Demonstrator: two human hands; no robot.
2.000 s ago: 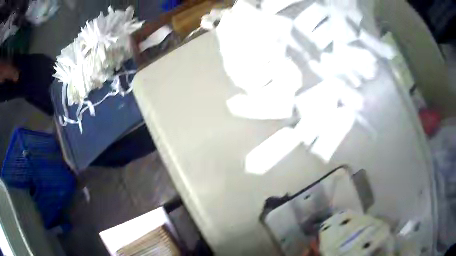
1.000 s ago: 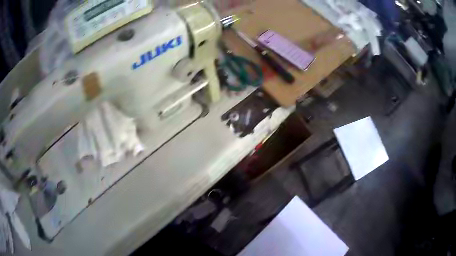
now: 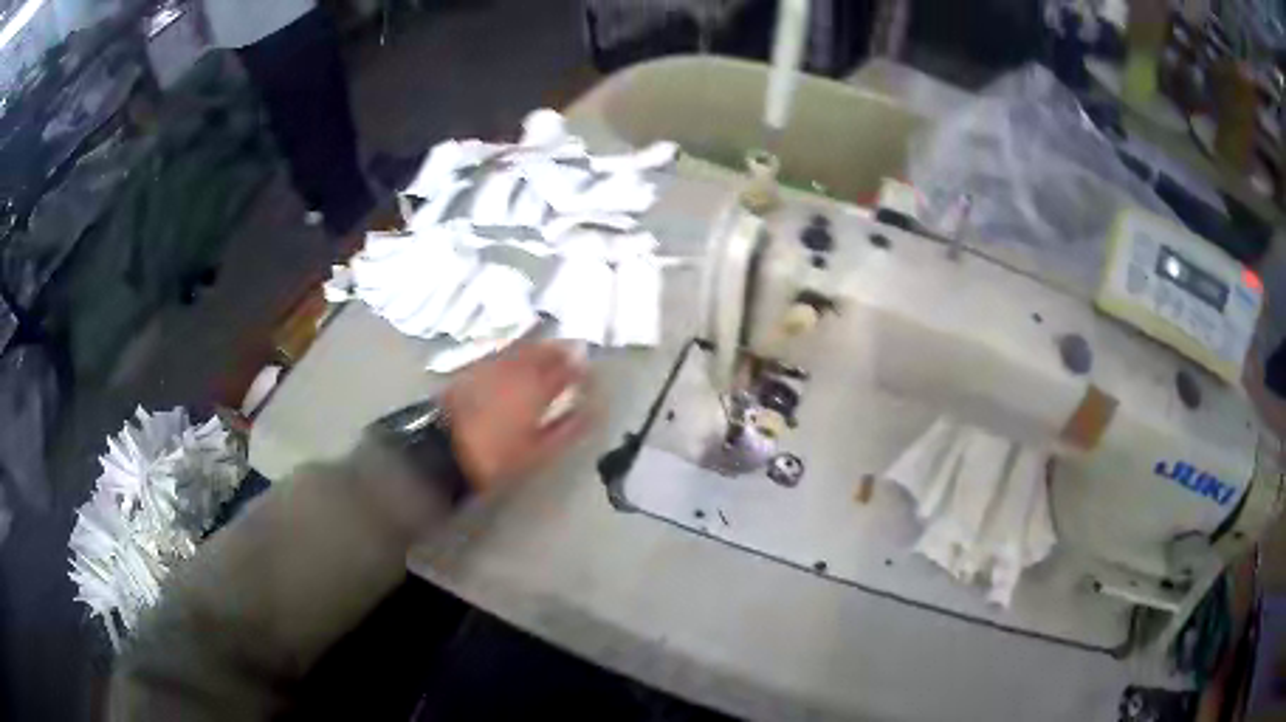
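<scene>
My left hand (image 3: 519, 412), bare and blurred, is over the left part of the sewing table, just in front of the pile of white tabs (image 3: 458, 289). A small white bit shows at its fingers; I cannot tell whether it is held. The tabs lie fanned and overlapping. The cream JUKI sewing machine (image 3: 973, 332) stands to the right. Its needle area and bed plate (image 3: 677, 473) are uncovered by hands. A bunch of white strips (image 3: 973, 508) lies on the bed right of the needle. My right hand is out of the picture.
A frayed white bundle (image 3: 152, 508) is beyond the table's left edge. The control panel (image 3: 1182, 289) is on the machine, with clear plastic (image 3: 1037, 162) behind it. A person's dark-clad legs (image 3: 303, 113) show at the upper left.
The view has swung from the machine's right side and floor back to its left side. My left hand and sleeve have come into view beside the white tabs.
</scene>
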